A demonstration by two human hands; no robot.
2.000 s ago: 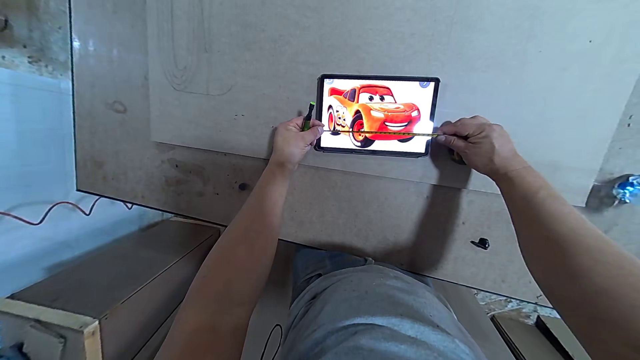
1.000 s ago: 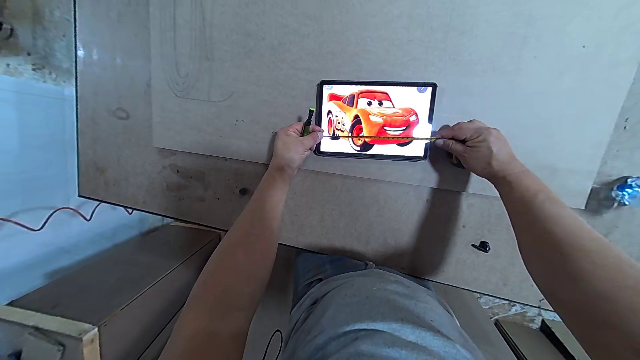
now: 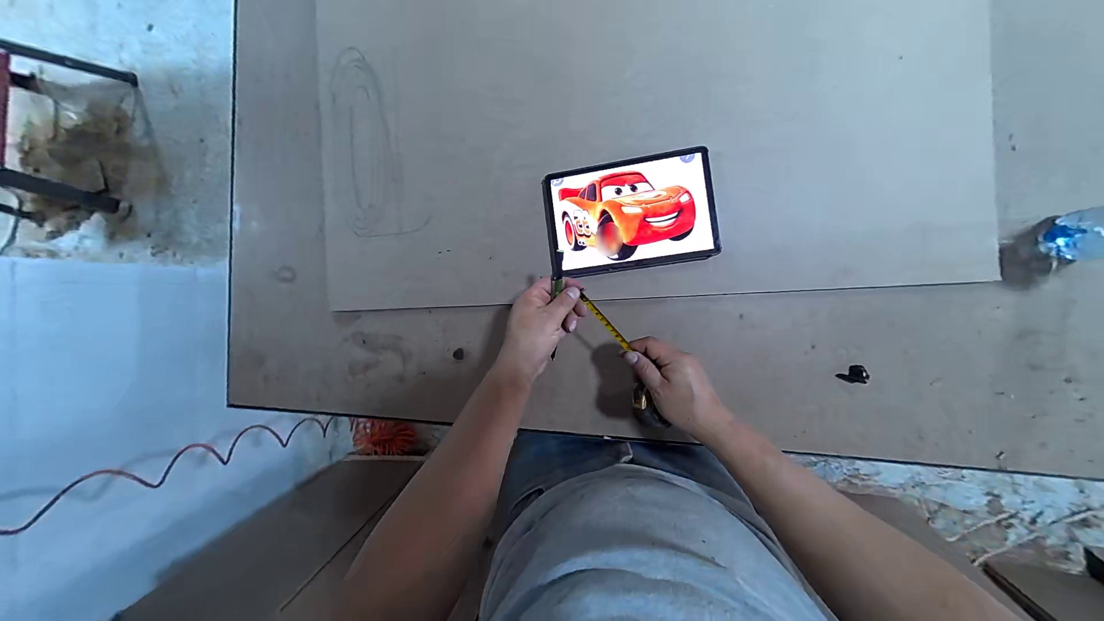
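A tablet (image 3: 634,211) in a dark case lies on a large flat board (image 3: 793,181), showing a red cartoon car on its screen. Just below the tablet's lower left corner, my left hand (image 3: 545,321) holds a dark and green pen-like tool (image 3: 557,283) and the end of a yellow measuring tape's blade (image 3: 608,323). My right hand (image 3: 677,379) is lower and to the right, gripping the black tape measure case (image 3: 647,405), partly hidden under the palm. A short length of blade runs slantwise between the hands.
The board bears a pencilled elongated outline at left and lies on a larger brownish sheet (image 3: 906,379). A small black object (image 3: 856,374) sits at right, a clear and blue plastic item (image 3: 1069,237) at the far right. A coiled red hose (image 3: 384,436) is below the table's edge.
Both hands have come off the tablet toward my body, and the blade between them is shorter; before, it spanned the tablet's screen. The tablet now lies tilted. The view has shifted.
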